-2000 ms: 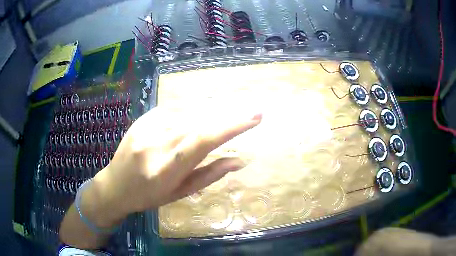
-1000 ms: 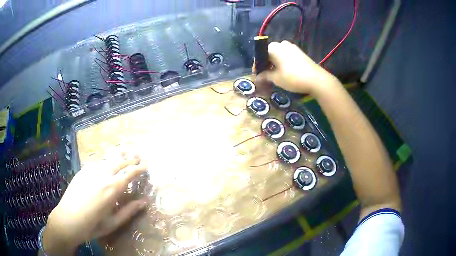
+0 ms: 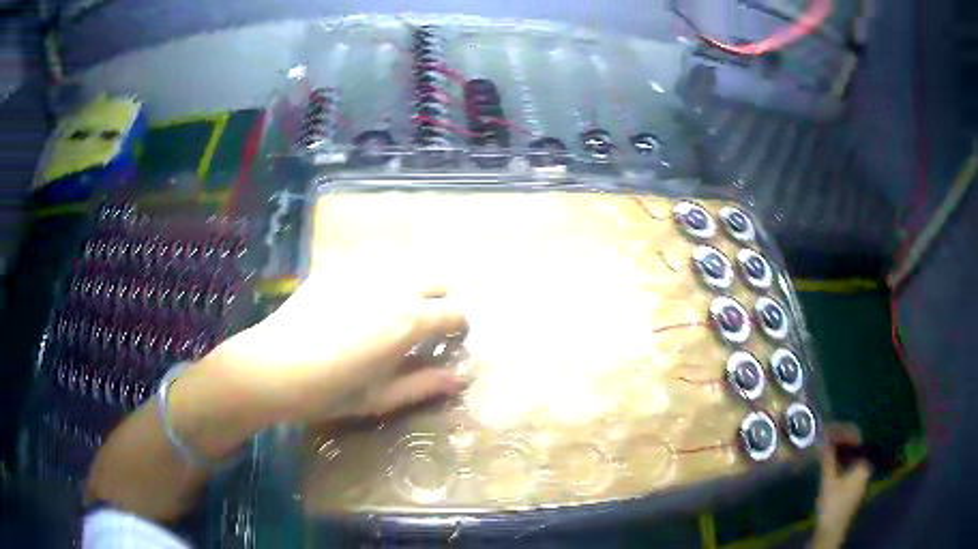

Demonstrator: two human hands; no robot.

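Observation:
The clear front tray over a tan sheet (image 3: 601, 488) has white glare across its middle. Two columns of small round speakers (image 3: 732, 320) with pale rings fill its right side; thin red wires run left from the inner column. My left hand (image 3: 365, 349) is over the tray's left half, finger and thumb apart. A small shiny patch shows between them, and I see no clear object held. My right hand (image 3: 844, 488) is small and blurred beyond the tray's front right corner. Something dark is at its fingers; I cannot tell what it is or whether it is held.
A side tray (image 3: 139, 306) filled with dark discs is at left. Rear trays (image 3: 370, 75) hold ribbed disc stacks (image 3: 429, 91) and loose discs. A blue bin with a yellow top (image 3: 91, 139) is back left. Red cable (image 3: 751, 43) loops at back right.
My right hand has gone from the tray's back right corner, where it held a black probe, to the front right. A speaker now sits in that back corner. The view has turned.

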